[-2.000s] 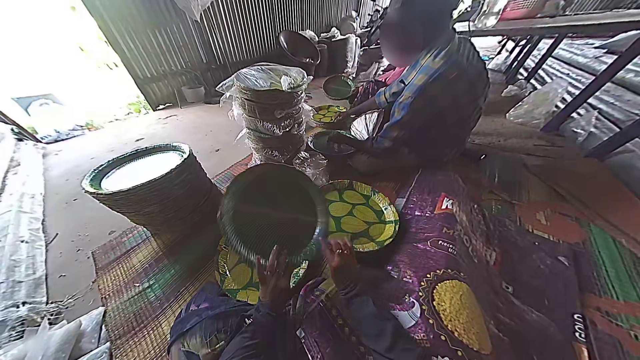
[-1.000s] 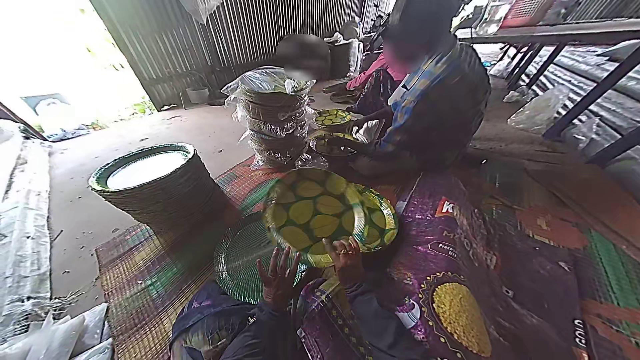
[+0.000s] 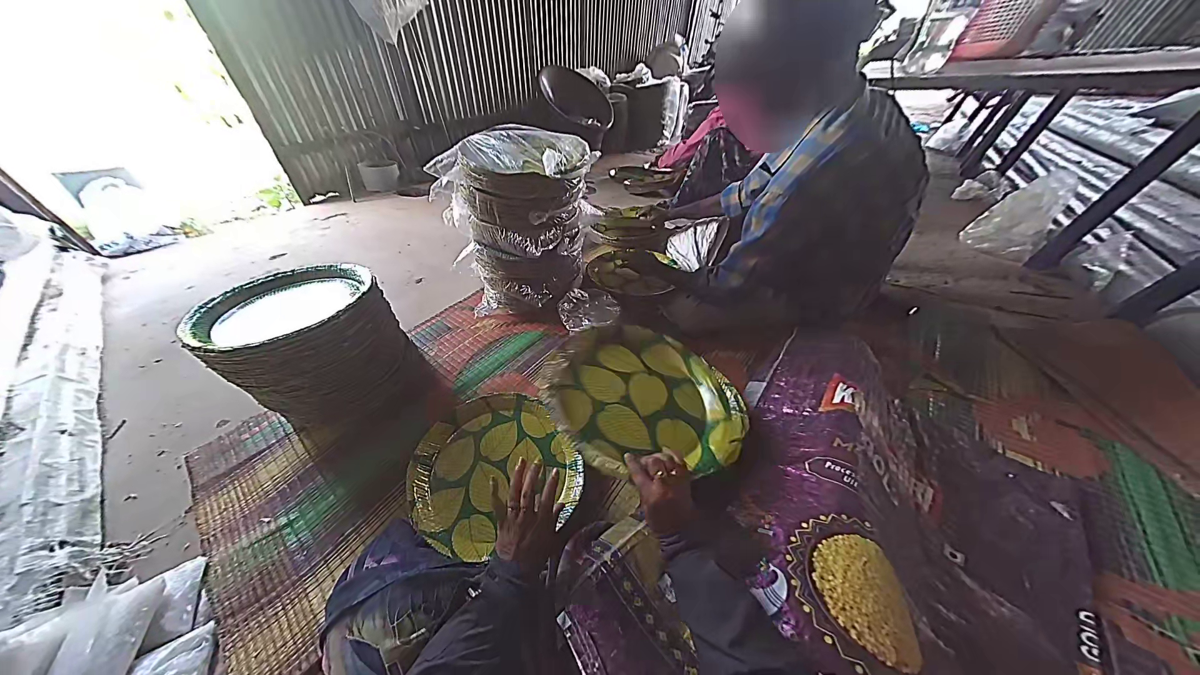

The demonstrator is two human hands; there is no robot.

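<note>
My right hand (image 3: 664, 489) grips the near edge of a round green plate with a yellow leaf pattern (image 3: 623, 398), tilted over another patterned plate (image 3: 727, 422) at its right. Fingers spread, my left hand (image 3: 527, 517) rests at the right rim of a second leaf-patterned plate (image 3: 459, 469), which lies before my lap; whether it grasps that plate is not visible. To the left rises a tall stack of round plates with a green rim and a shiny pale top (image 3: 286, 314).
Plastic-wrapped plate stacks (image 3: 525, 225) stand ahead. A person in a checked shirt (image 3: 797, 206) sits beyond, handling similar plates (image 3: 628, 272). A printed purple sack (image 3: 825, 469) covers the right side of the woven mat (image 3: 281, 525). A table (image 3: 1031, 82) stands at the back right.
The leaf-patterned plate in my right hand has moved a little and tilts differently. Under my left hand, a leaf-patterned face now shows where a ribbed green one was one second ago.
</note>
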